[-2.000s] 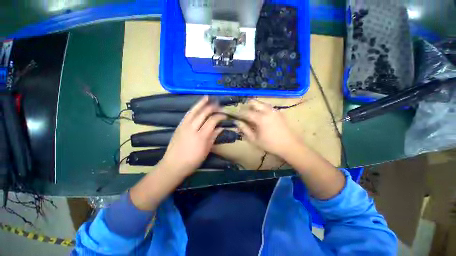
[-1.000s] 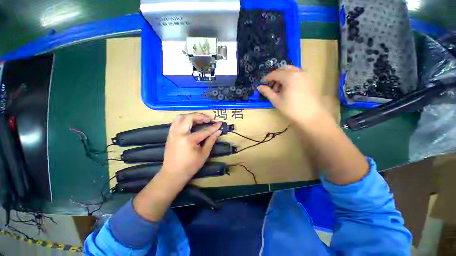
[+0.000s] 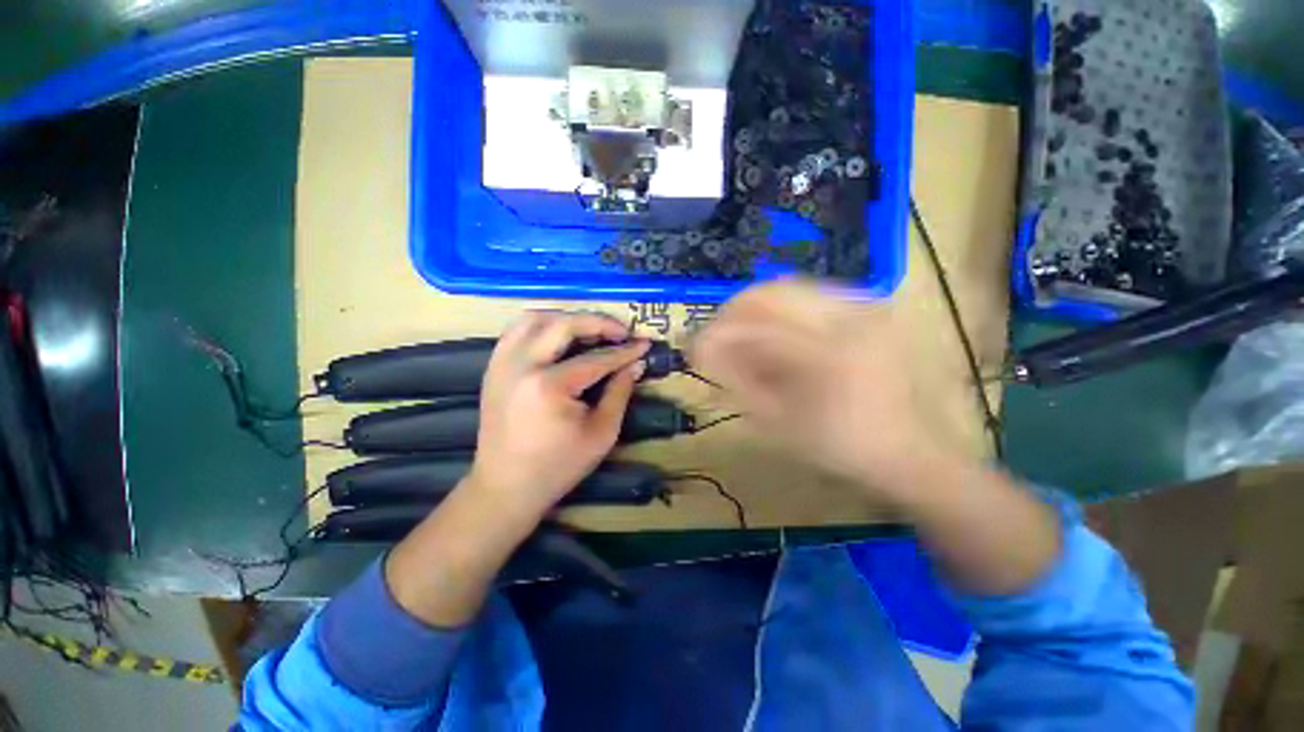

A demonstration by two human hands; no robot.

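Observation:
Several black padded headbands lie side by side on the tan board. My left hand (image 3: 551, 408) is over the top headband (image 3: 415, 369), thumb and fingertips pinching it near its right end, by the small dark end bracket (image 3: 669, 359). My right hand (image 3: 787, 372) is blurred, just right of that end; whether it holds anything cannot be told. The second headband (image 3: 415, 428) and third headband (image 3: 393, 482) lie below, partly under my left hand and wrist. Small round black parts (image 3: 687, 253) lie loose in the blue plastic tray (image 3: 429, 258).
A white-silver screw feeder (image 3: 615, 129) stands in the blue tray. At right are the grey-lined parts tray (image 3: 1201, 172), the black electric screwdriver (image 3: 1144, 332), its cord (image 3: 951, 293) and a clear plastic bag (image 3: 1244, 401). Waiting headbands (image 3: 26, 443) lie far left. Thin wires trail from the band ends.
My right hand has moved from the round parts in the blue tray down beside the top headband's right end. Earlier both hands were together over the bands. My left hand still pinches the top band.

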